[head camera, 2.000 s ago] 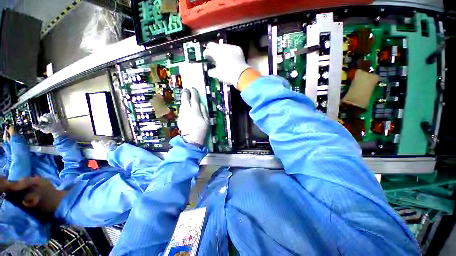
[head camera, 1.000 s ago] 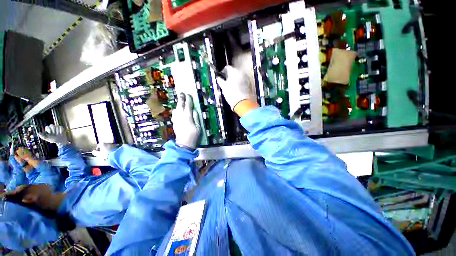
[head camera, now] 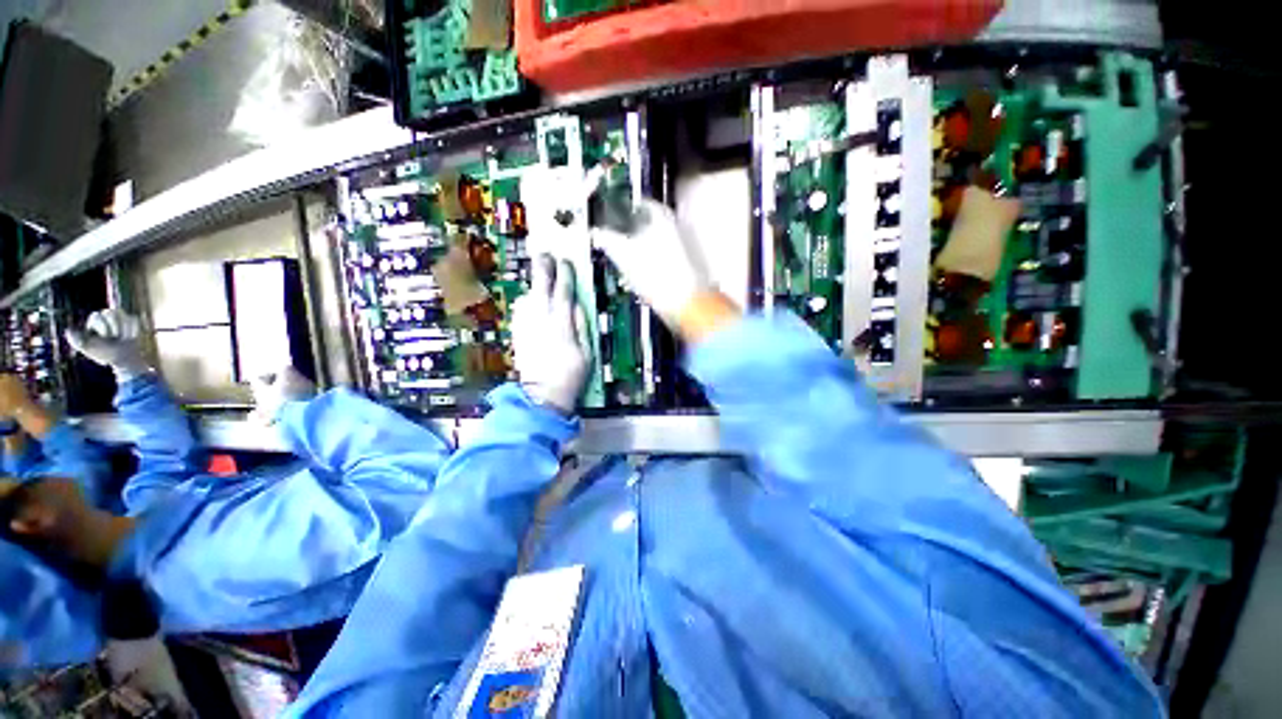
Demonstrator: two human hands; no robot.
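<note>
A green circuit board [head camera: 612,337] sits in a black carrier before me. A pale plate [head camera: 558,232] lies across it, whitish with a dark spot in its upper half. My left hand [head camera: 553,337], in a white-grey glove, lies on the plate's lower part with fingers extended, holding nothing visible. My right hand [head camera: 658,260], gloved and blurred, is over the carrier's right edge with its fingers towards the plate. Something dark shows at its fingertips; I cannot tell whether it is a held piece or part of the glove or board.
A second board [head camera: 1047,253] with a light bar [head camera: 911,239] and a green plate [head camera: 1122,267] is at right. A red tray [head camera: 759,42] and a small dark tray [head camera: 457,106] lie beyond the rail. A coworker's gloved hand [head camera: 110,340] is at left. Green fixtures [head camera: 1125,527] are lower right.
My right hand has moved from the plate's upper end down to the carrier's edge, then back left towards the plate. The dark spot on the plate now shows. My left hand stays on the plate.
</note>
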